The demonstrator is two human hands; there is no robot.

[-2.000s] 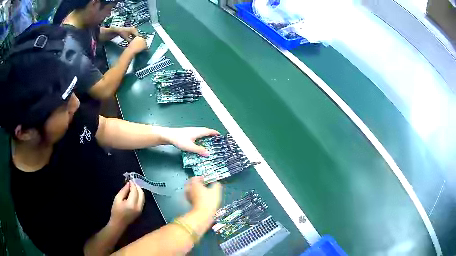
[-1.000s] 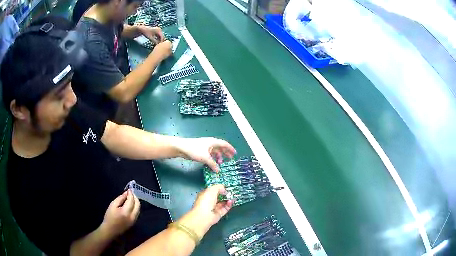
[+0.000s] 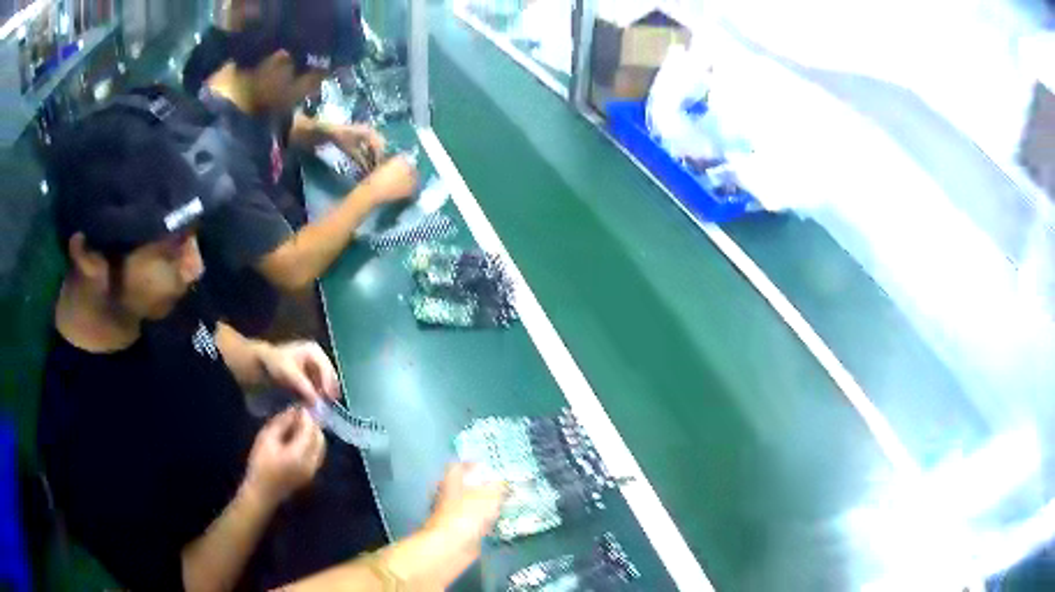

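Observation:
My left hand [image 3: 469, 503] reaches in from the bottom, blurred, with a yellowish band at the wrist. Its fingertips are at the green ends of a row of slim circuit board assemblies [image 3: 526, 468]; whether they grip any is unclear. The row lies side by side on the green bench, black parts and thin tips towards the white edging strip. More assemblies [image 3: 578, 567] lie below, cut off by the bottom edge. My right hand is not in view.
A person in a black shirt and cap [image 3: 127, 439] sits at left, both hands at a curved strip of black pieces [image 3: 353, 428]. Another person works beyond. Another pile [image 3: 460, 287], a metal post [image 3: 419, 64] and a blue tray [image 3: 717, 206] are further off.
The neighbour's hand has left the row and moved back to the strip. My left hand stays by the row, its fingers now less distinct. The camera view has shifted, and the lower assemblies sit lower.

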